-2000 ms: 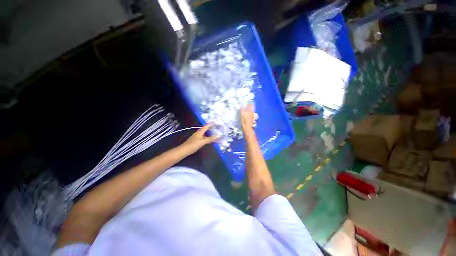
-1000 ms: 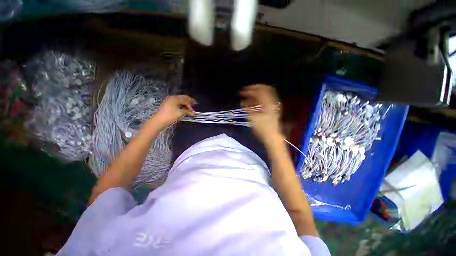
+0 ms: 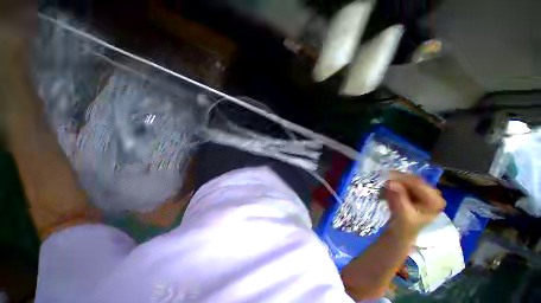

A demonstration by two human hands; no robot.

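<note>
A white cable (image 3: pixel 178 76) runs straight from the top left corner down to the right, toward my right hand. My right hand (image 3: pixel 412 198) is over the blue bin (image 3: pixel 332 228), fingers curled and blurred, at the line of this cable. My left arm reaches up the far left edge; my left hand (image 3: pixel 21 18) is a blur at the top left corner, beside the cable's other end, its fingers not distinguishable. A bunch of white cables (image 3: pixel 267 145) lies across my dark-covered lap. White coiled cables (image 3: pixel 362 201) fill part of the bin.
A grey-white cable bunch and shiny clear wrapping (image 3: pixel 130 130) lie left of my lap. Two white winding posts (image 3: pixel 356 50) stand at the top. A white sheet (image 3: pixel 439 251) lies right of the bin. Clear plastic (image 3: pixel 525 160) shows at the right edge.
My hands have moved far apart, left hand to the top left corner, right hand over the bin. The cable bunch they handled lies on the lap, and one cable is stretched out. The view has tilted.
</note>
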